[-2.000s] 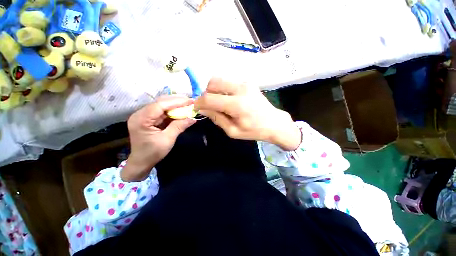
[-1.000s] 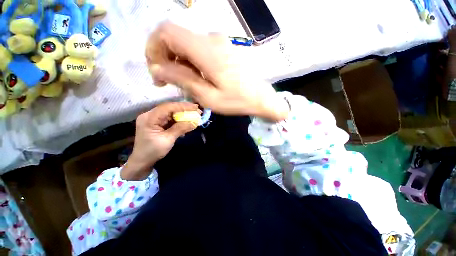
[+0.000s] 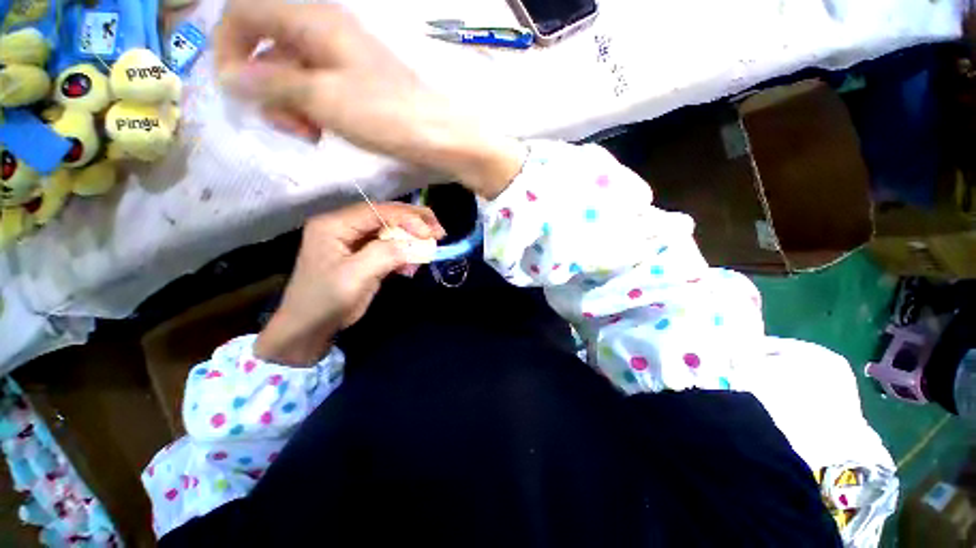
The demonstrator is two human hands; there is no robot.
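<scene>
My left hand (image 3: pixel 348 262) holds the plush piece (image 3: pixel 417 249) by its pale-yellow end, above my dark-clothed lap. The piece's light blue strip (image 3: pixel 458 249) curves out to the right of my fingertips. A fine thread (image 3: pixel 369 203) rises from the yellow end toward the upper left. My right hand (image 3: pixel 310 80) is raised over the table, up and left of my left hand, and is blurred. Its fingers are bent together; a needle cannot be made out.
A heap of blue and yellow plush toys (image 3: pixel 139 128) lies on the table's left. Thread snips (image 3: pixel 482 34) and a smartphone (image 3: pixel 557 15) lie at the top on the white cloth (image 3: pixel 685 59). An open carton (image 3: pixel 808 177) stands right, below table height, with a pink stool (image 3: pixel 904 359) beyond.
My right hand has moved from the plush piece up and left, drawing the thread out. My left hand keeps its hold. The view has shifted, so the table items sit higher.
</scene>
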